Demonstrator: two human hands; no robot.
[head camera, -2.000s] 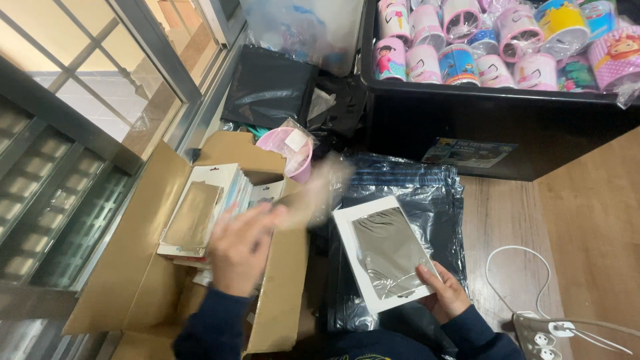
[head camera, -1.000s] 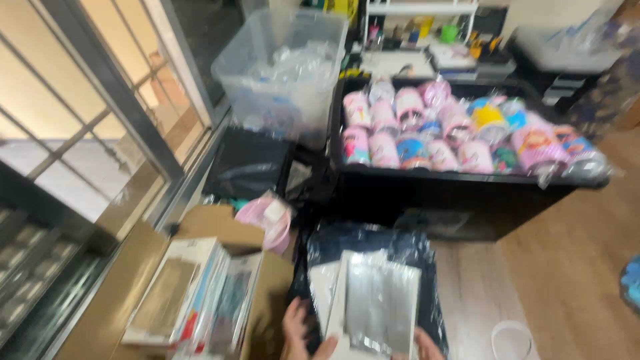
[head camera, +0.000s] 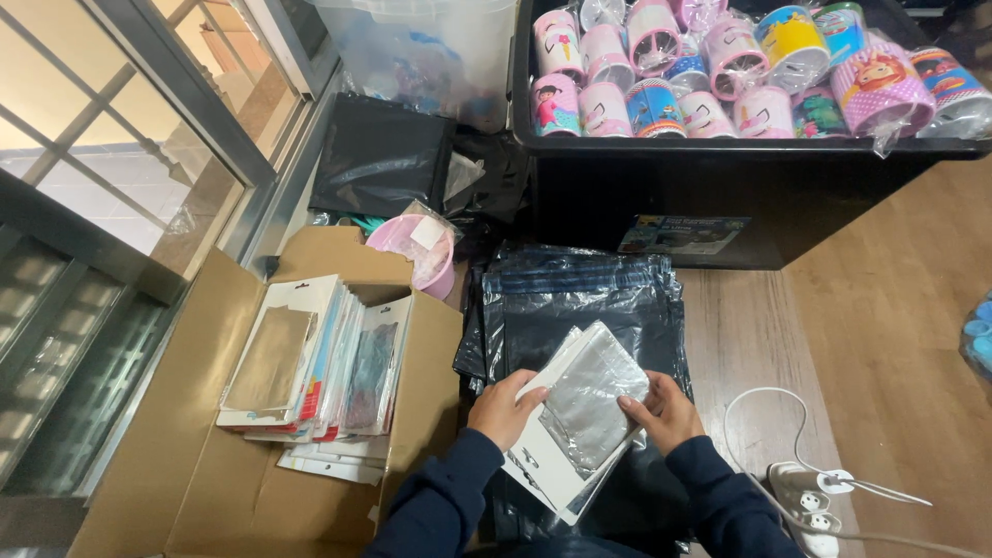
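Observation:
A few white cards with a silvery, film-like packet (head camera: 593, 403) on top are held at a slant by both hands. My left hand (head camera: 504, 407) pinches their left edge with the thumb on top. On the right edge, my right hand (head camera: 663, 411) grips them, its thumb pressing the silvery film. Beneath the cards lies a stack of black plastic bags (head camera: 573, 302). Left of my hands, an open cardboard box (head camera: 430, 372) holds a row of similar packaged cards (head camera: 341, 364), one with a gold-coloured sheet (head camera: 279, 360) facing up.
A black plastic tub (head camera: 697, 194) full of wrapped, printed cups stands beyond the bags. A pink bucket (head camera: 434, 271), folded black plastic (head camera: 380, 159) and a translucent bin (head camera: 426, 62) are behind the box. At right, a power strip (head camera: 810, 504) with a white cable lies on the floor.
Two seconds ago my left hand was over the box's right side, apart from the cards in my right hand. Now both hands hold the cards over the black bags.

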